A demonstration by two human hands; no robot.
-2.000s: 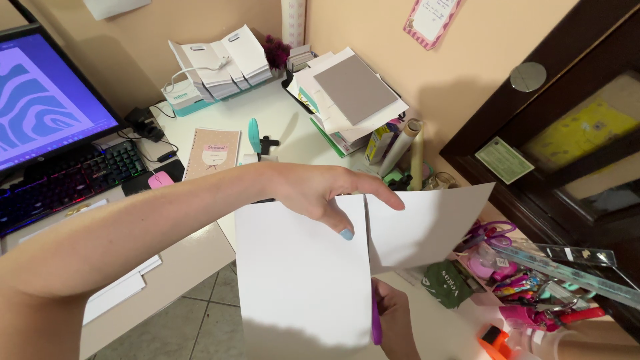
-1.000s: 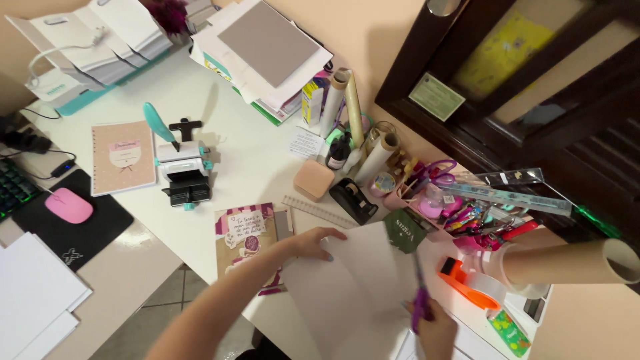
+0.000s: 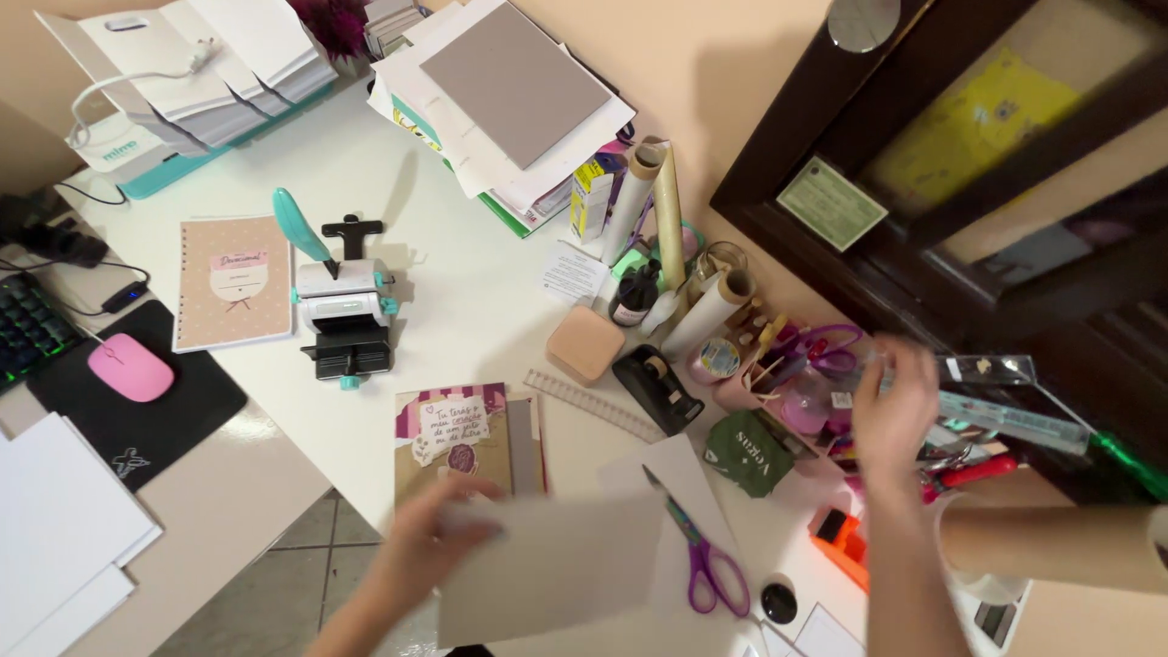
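Note:
My left hand [image 3: 438, 538], blurred, grips the left edge of a sheet of white paper [image 3: 557, 570] between thumb and fingers. Over the pen and tool holders at the right, my right hand [image 3: 894, 401] reaches with bent fingers; whether it touches anything there is unclear. Scissors with purple handles [image 3: 698, 543] lie on the desk to the right of the sheet, partly on another piece of white paper [image 3: 689, 474]. A second pair of purple-handled scissors [image 3: 826, 349] stands in a holder just left of my right hand. A decorated notebook [image 3: 456, 438] lies behind my left hand.
A hole punch [image 3: 347, 306] and spiral notebook [image 3: 235, 283] are at the left. Rolls [image 3: 710, 310], a black tape dispenser [image 3: 657, 388] and an orange tape dispenser [image 3: 839, 547] surround the work area. A large cardboard roll [image 3: 1049, 547] lies at right, below a dark wooden cabinet [image 3: 794, 164].
The purple scissors, held in my right hand earlier, now lie on the desk. My right hand has moved to the tool holders. My left hand still has paper. The view has shifted right.

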